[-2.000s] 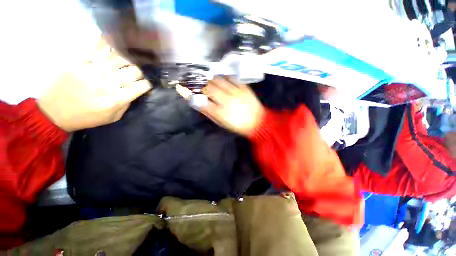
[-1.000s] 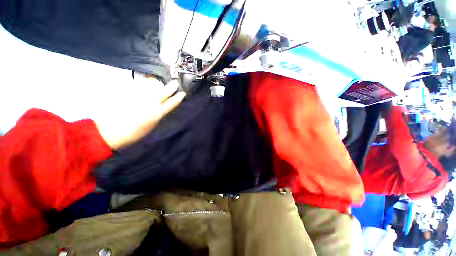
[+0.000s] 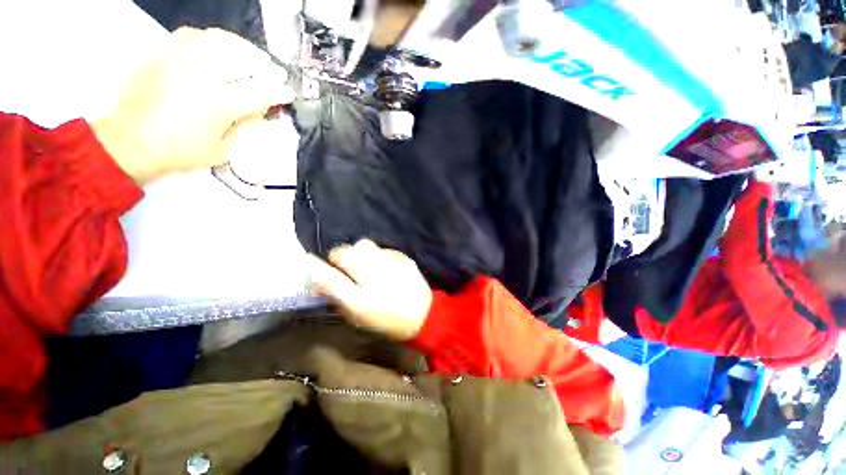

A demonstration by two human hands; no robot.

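A black garment piece (image 3: 445, 186) lies in soft folds under and right of the machine's needle area, its left edge running down toward the table front. The presser foot area (image 3: 314, 76) is at the cloth's upper edge. Round tension discs (image 3: 395, 85) with a white-grey knob (image 3: 397, 123) stand beside it. My left hand (image 3: 199, 102) is at the upper left, its fingertips at the cloth edge near the foot; its grip is partly hidden. My right hand (image 3: 378, 286) is at the table's front edge with thumb and fingers on the cloth's lower left corner.
The white machine head (image 3: 594, 65) with "JACK" lettering crosses the upper right, with a dark red control panel (image 3: 724, 146). A marked measuring strip (image 3: 185, 315) runs along the front of the white table (image 3: 185, 241). A person in red (image 3: 742, 306) sits at the right.
My right hand, hidden a second ago, now shows at the cloth's lower corner. My left hand has moved up and left. The cloth has shifted right, baring the white bed.
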